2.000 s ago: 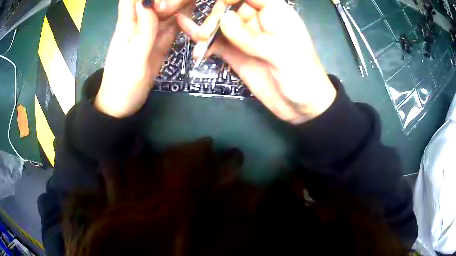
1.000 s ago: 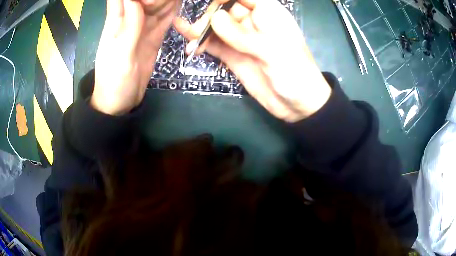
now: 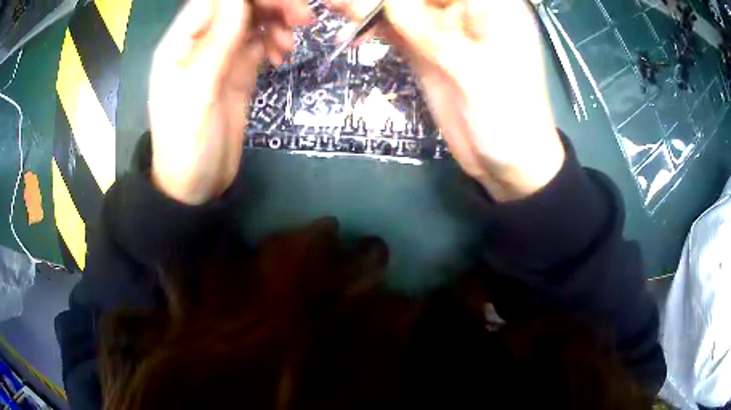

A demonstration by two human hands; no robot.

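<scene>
My right hand (image 3: pixel 481 88) is over the right part of the filled parts tray, cut off by the top edge. It holds the dark, slim tweezers (image 3: pixel 357 30), whose tip points down and left over the tray. My left hand (image 3: pixel 212 88) is at the tray's left side, also cut off at the top, with blurred fingers bent inward. Whether it holds a component cannot be seen. The clear tray (image 3: pixel 345 152) lies between and below both hands, densely covered in small black and silvery pieces.
A silvery pair of spare tweezers (image 3: pixel 565 60) lies right of my right hand. Beyond it is a clear blister tray (image 3: pixel 633 104) with dark parts (image 3: pixel 648 70). At left are hazard tape (image 3: pixel 84 128), a white cord (image 3: pixel 18 184) and an orange scrap (image 3: pixel 33 197). A person's white sleeve (image 3: pixel 705 296) shows right.
My right hand has moved right and up with the tweezers, showing more of the tray. My left hand's fingers have shifted; the dark component seen there earlier no longer shows.
</scene>
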